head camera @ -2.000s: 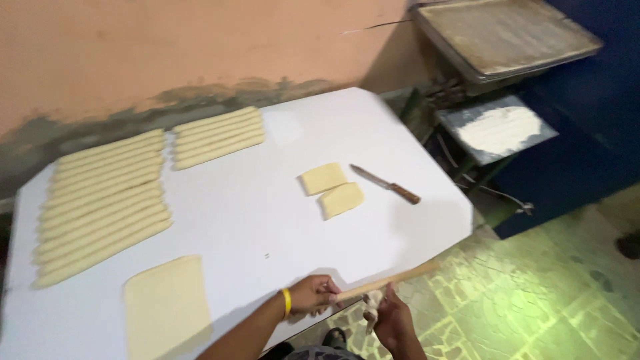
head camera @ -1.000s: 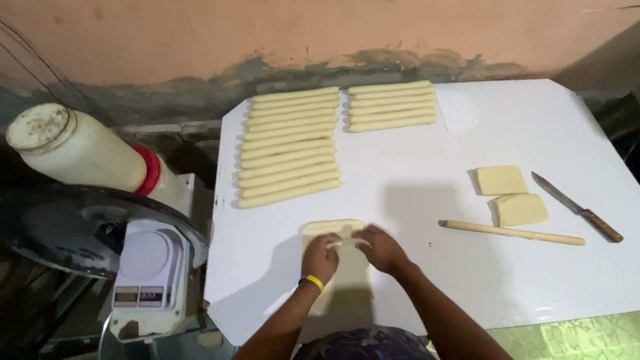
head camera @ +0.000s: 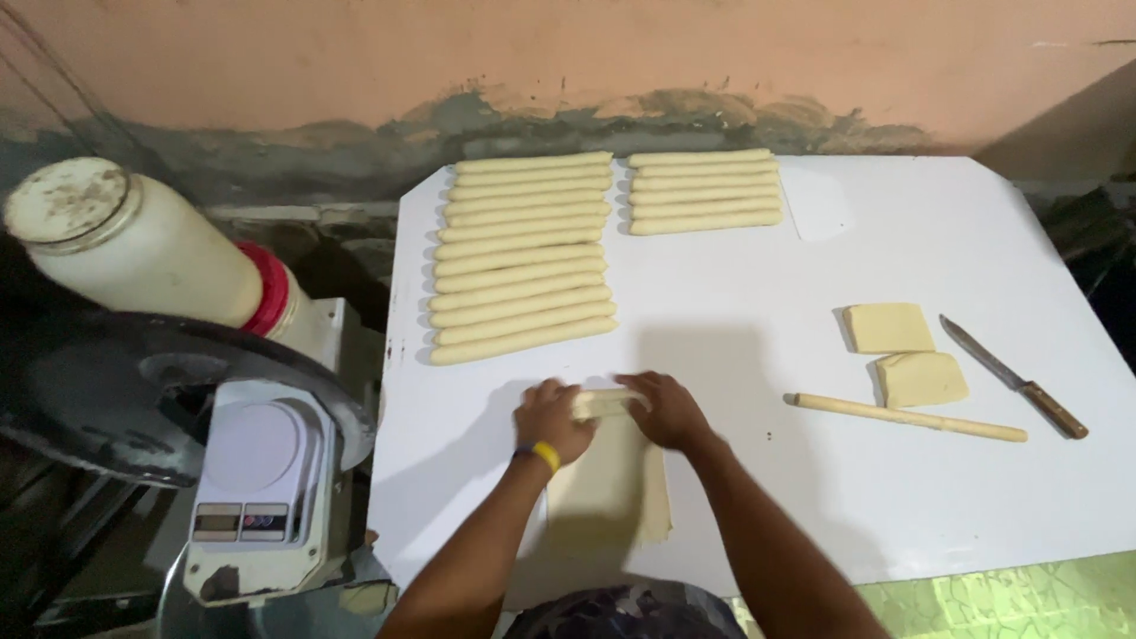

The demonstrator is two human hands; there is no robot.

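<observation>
A flat sheet of dough (head camera: pixel 612 488) lies on the white table in front of me, its far edge rolled over into a thick fold. My left hand (head camera: pixel 557 419) grips the left end of that fold, a yellow band on its wrist. At the fold's right end, my right hand (head camera: pixel 664 410) has its fingers curled over the dough. Beyond my hands, rolled dough sticks (head camera: pixel 524 266) lie side by side, with a smaller group of dough sticks (head camera: pixel 706 191) to their right. Shadow covers part of the sheet.
To the right lie two dough pieces (head camera: pixel 887 328), a wooden rolling pin (head camera: pixel 910 418) and a wood-handled knife (head camera: pixel 1012 377). A digital kitchen scale (head camera: pixel 253 461), a dark round pan rim (head camera: pixel 266 333) and a whitish plastic container (head camera: pixel 151 248) stand left of the white table (head camera: pixel 887 515).
The rolling pin, in my hands two seconds ago, lies on the table. Both hands have moved to the dough sheet, and its far edge is now folded thicker. The view has swung left.
</observation>
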